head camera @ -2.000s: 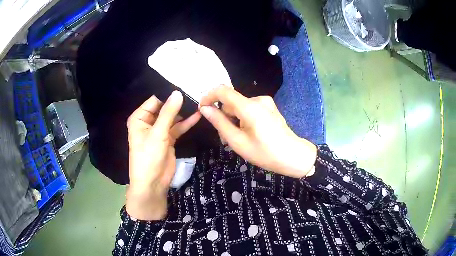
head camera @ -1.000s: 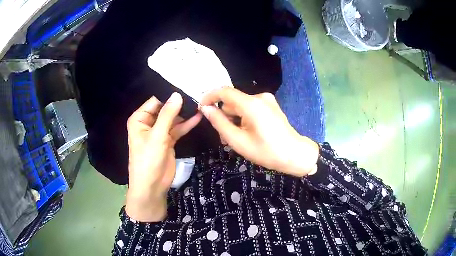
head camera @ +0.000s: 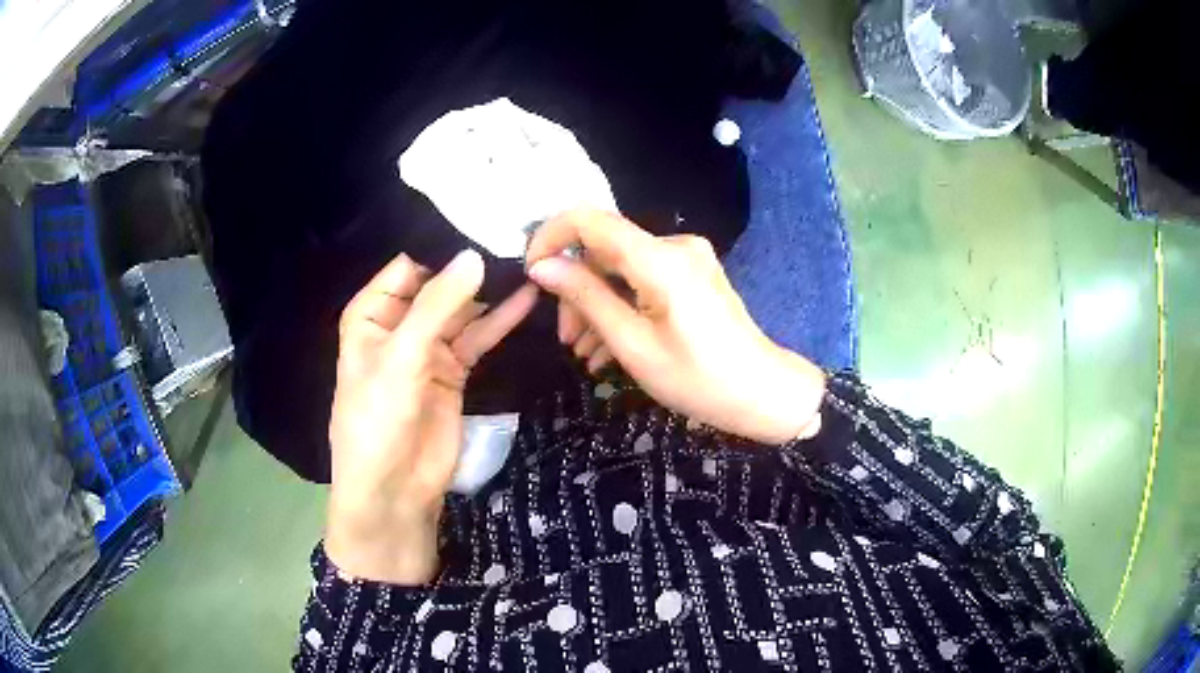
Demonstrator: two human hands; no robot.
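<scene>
A black garment (head camera: pixel 303 171) lies as a large dark mass over my lap. A white patch (head camera: pixel 494 164), hand-sized and rounded, lies on it. My left hand (head camera: pixel 408 381) is at the patch's lower edge, its thumb and fingers on the black cloth. My right hand (head camera: pixel 645 316) is at the patch's lower right end, thumb and forefinger pinched together, with a small dark metal tool partly showing between the fingers. No needle or thread can be made out.
Blue plastic crates (head camera: pixel 116 427) and a grey box stand at the left. A wire waste bin (head camera: pixel 941 66) stands on the green floor at the upper right. Denim (head camera: pixel 796 250) shows right of the garment. A small white round thing (head camera: pixel 726 132) lies at the garment's right side.
My right hand's fingertips have shifted slightly and its lower fingers now show below. The patch's lower edge looks rounder. My left hand has hardly moved.
</scene>
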